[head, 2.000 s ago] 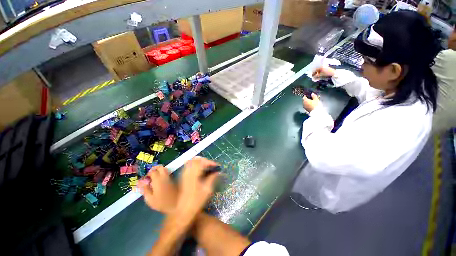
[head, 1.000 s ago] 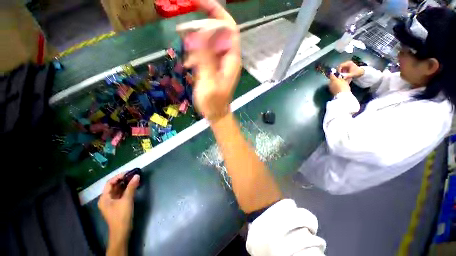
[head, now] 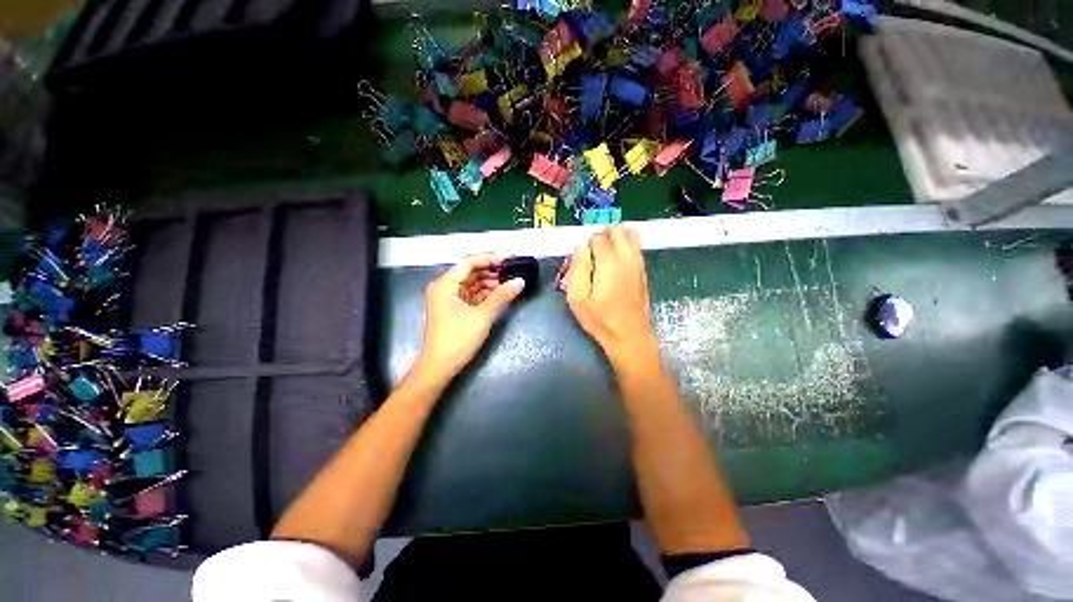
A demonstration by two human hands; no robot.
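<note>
My left hand (head: 461, 308) holds a small black housing (head: 519, 274) between thumb and fingers, just above the bench near the pale rail. My right hand (head: 610, 288) is a little to the right of it, fingers pinched on a small red-pink clip (head: 565, 278), mostly hidden by the fingers. The clip and housing are apart. Another small black housing with a shiny face (head: 891, 315) lies alone on the green bench at the right.
Loose coloured binder clips (head: 624, 88) lie heaped beyond the pale rail (head: 824, 223). A black compartment tray (head: 318, 288) is at the left, with clipped units (head: 88, 435) at its left end. Pale trays (head: 971, 100) lie at the upper right. A coworker's white sleeve (head: 1035, 453) shows at the right.
The view has turned down and left, bringing the tray with clipped units into view. My right hand has come back from above the clip heap to beside my left hand, which still holds the housing.
</note>
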